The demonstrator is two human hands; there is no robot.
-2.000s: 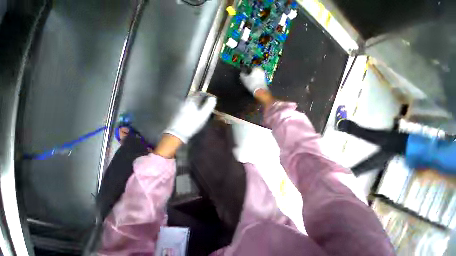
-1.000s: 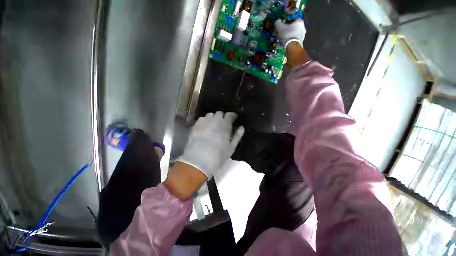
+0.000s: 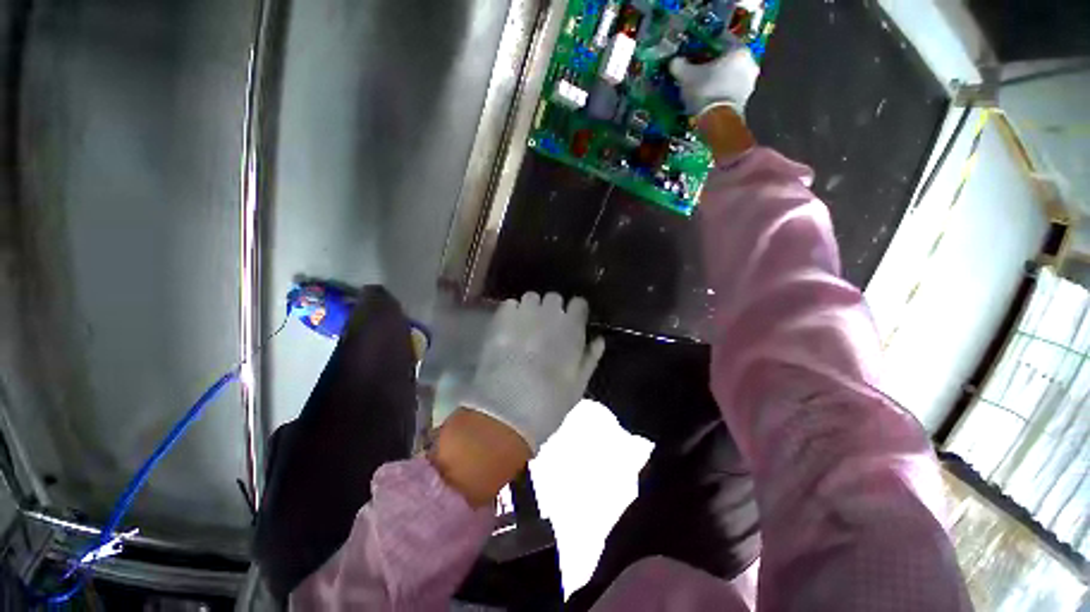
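A green circuit board [image 3: 610,114] lies component side up on the black mat [image 3: 825,144], crowded with white, blue, black and brown parts. Its far edge is cut off by the top of the picture. My right hand [image 3: 715,81], in a white knit glove, is on the board's right part with the fingers bent over tall parts; whether it grips one is hidden. My left hand [image 3: 538,365], also gloved, rests palm down at the near edge of the black mat with fingers forward, holding nothing.
A pale metal rail [image 3: 496,144] runs along the mat's left side. Further left are a grey surface [image 3: 144,179], a thin metal edge [image 3: 250,215] and a blue cord [image 3: 173,448]. My dark-clad knee and a blue shoe [image 3: 320,308] are at left. A white frame [image 3: 926,227] borders the right.
Over two seconds my right hand has moved from the board's near edge onto its parts. My left hand has moved right along the mat's near edge. The view has shifted slightly since one second ago.
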